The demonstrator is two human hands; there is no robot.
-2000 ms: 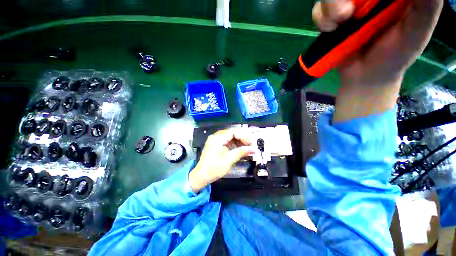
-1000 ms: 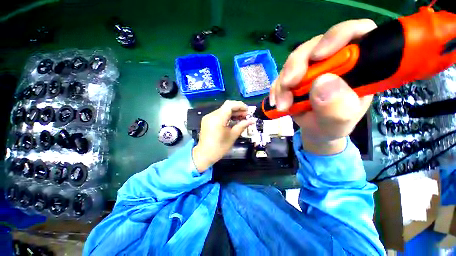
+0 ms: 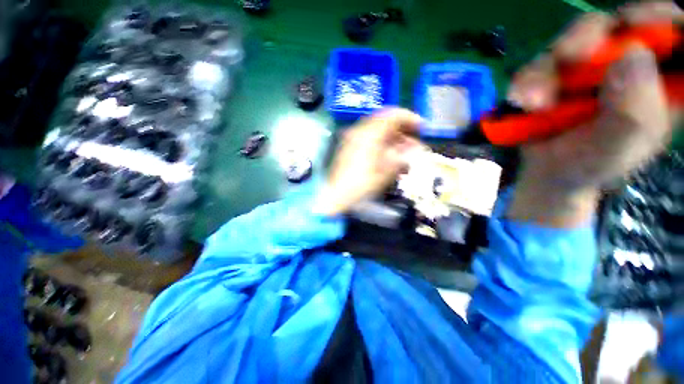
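Note:
The frame is blurred. My right hand (image 3: pixel 600 127) grips the orange-red and black electric screwdriver (image 3: pixel 551 120), its nose pointing left, to the right of the right blue bin. My left hand (image 3: pixel 379 157) is at the left side of the cream-white assembly fixture (image 3: pixel 476 180), fingertips bent together; whether it holds a small part cannot be told. The fixture sits on a black fixture base (image 3: pixel 375 234). A small dark part (image 3: pixel 439 184) shows in the middle of the fixture.
The left blue bin (image 3: pixel 361 82) holds bright pieces; the right blue bin (image 3: pixel 452 101) holds fine grains. Round black units (image 3: pixel 307 92) lie left of the bins. A clear blister tray (image 3: pixel 135 161) stands far left, another (image 3: pixel 637 225) far right. More units lie at the back.
The view has shifted and tilted. The screwdriver's nose, over the fixture one second ago, is now up and right of it. My left hand stays at the fixture's left side.

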